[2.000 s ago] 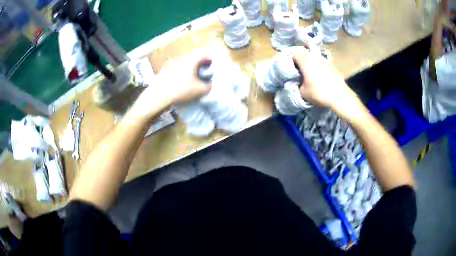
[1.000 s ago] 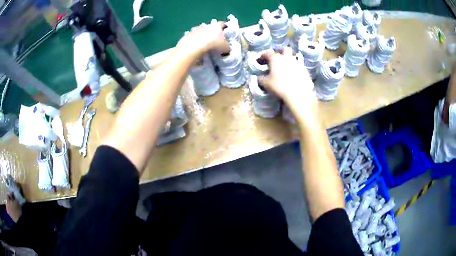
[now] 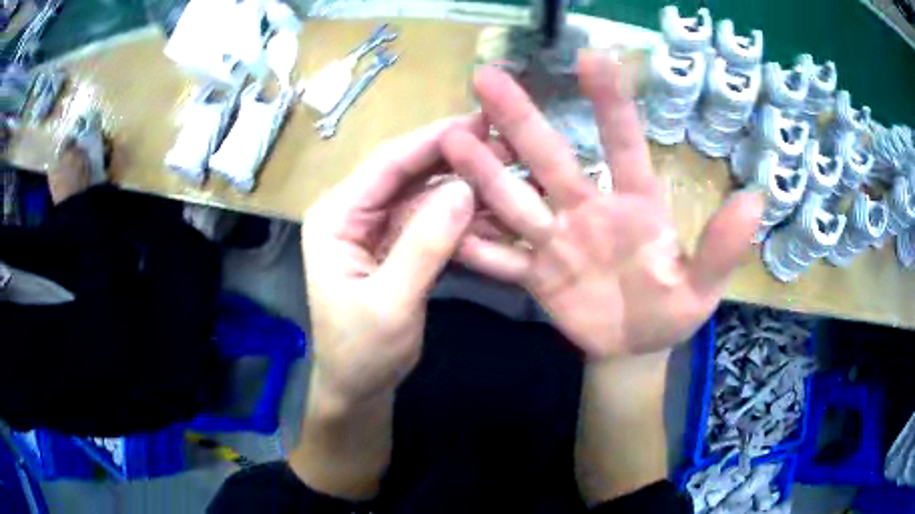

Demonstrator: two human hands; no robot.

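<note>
My right hand [image 3: 627, 261] is raised above the bench's front edge, palm up, with its fingers spread and nothing seen in it. My left hand [image 3: 386, 236] is beside it, fingers curled, its fingertips at the fingers of my right hand. Whether the left hand holds something small cannot be seen. Many white ribbed sleeves [image 3: 727, 95] stand upright in rows at the right of the bench, their notched rims showing.
The tan bench [image 3: 271, 191] curves across. Two wrenches [image 3: 356, 92], a white bag [image 3: 216, 38] and paired white tubes [image 3: 241, 136] lie at left. A dark tool head [image 3: 547, 20] stands behind my hands. Blue bins [image 3: 752, 402] hold grey-white parts at lower right. Another person's hand [image 3: 70, 171] is far left.
My hands have left the sleeves and come together nearer me. The sleeves stand grouped at right. The view has turned left and downward.
</note>
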